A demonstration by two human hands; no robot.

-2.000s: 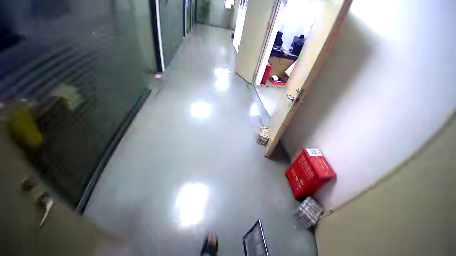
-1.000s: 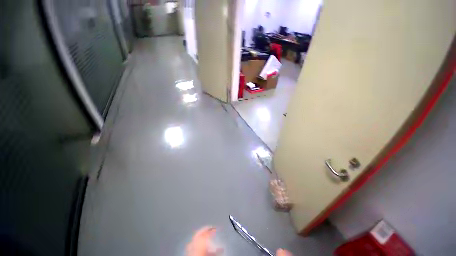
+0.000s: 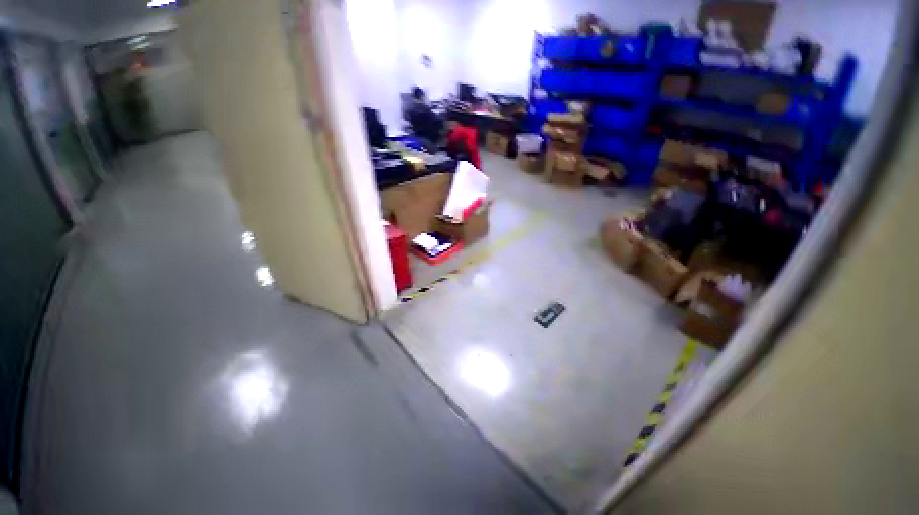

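Neither of my hands shows in the head view, and no held part is in the picture. Nearest in front of me is an open doorway, with its threshold (image 3: 453, 404) running slantwise across the floor. A cream door leaf (image 3: 264, 161) stands open at the left of the doorway. Another cream panel (image 3: 806, 402) fills the right side. The picture is somewhat blurred.
A grey corridor floor (image 3: 151, 332) runs off at the left beside a dark glass wall. Inside the room are blue racks (image 3: 595, 80), cartons (image 3: 713, 314) at the right, a red box (image 3: 397, 256) by the doorframe, desks at the back and yellow-black floor tape (image 3: 660, 407).
The view has turned right and moved closer to the doorway. The hands and thin slab seen low in the earlier frame have left the picture, as has the red box by the wall.
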